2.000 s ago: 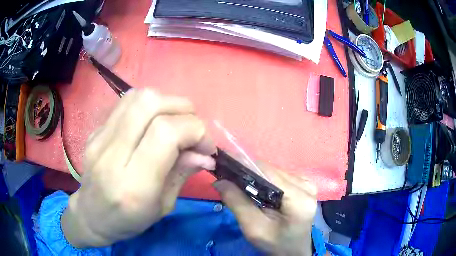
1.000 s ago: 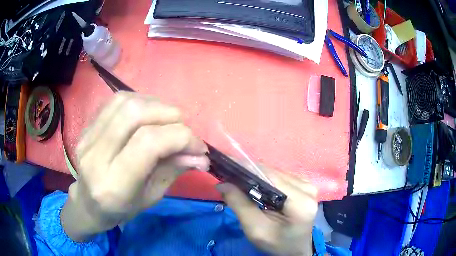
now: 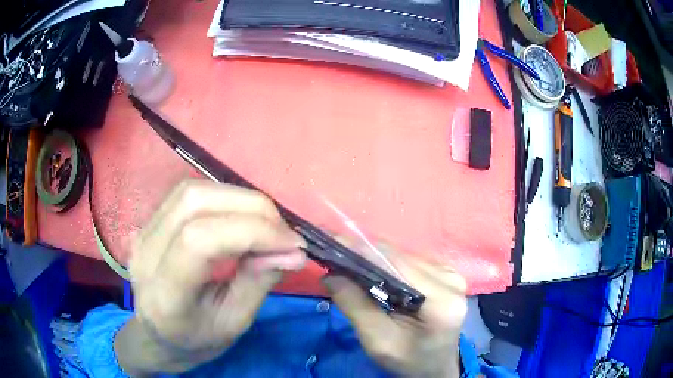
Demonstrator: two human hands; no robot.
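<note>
The tablet assembly (image 3: 243,182) is seen edge-on as a thin dark bar, slanting from the upper left down to the lower right above the mat. My right hand (image 3: 406,314) grips its lower right end, near a small shiny metallic part (image 3: 380,291) on the edge. My left hand (image 3: 210,273) is at the tablet's near side, thumb and fingertips pinched together by the edge; whether they hold something small cannot be told. A transparent film sliver (image 3: 358,232) stands out beside the tablet near my right hand.
A dispensing bottle (image 3: 146,68) and tape roll (image 3: 60,171) are at left. Papers under a dark slab (image 3: 339,22) lie at the back. Blue-handled pliers (image 3: 493,80), a black block (image 3: 480,139) and an orange-black tool (image 3: 563,155) are at right.
My left hand has moved slightly down and the tablet's dark edge now shows above it, where the hand covered it before. My right hand keeps its grip.
</note>
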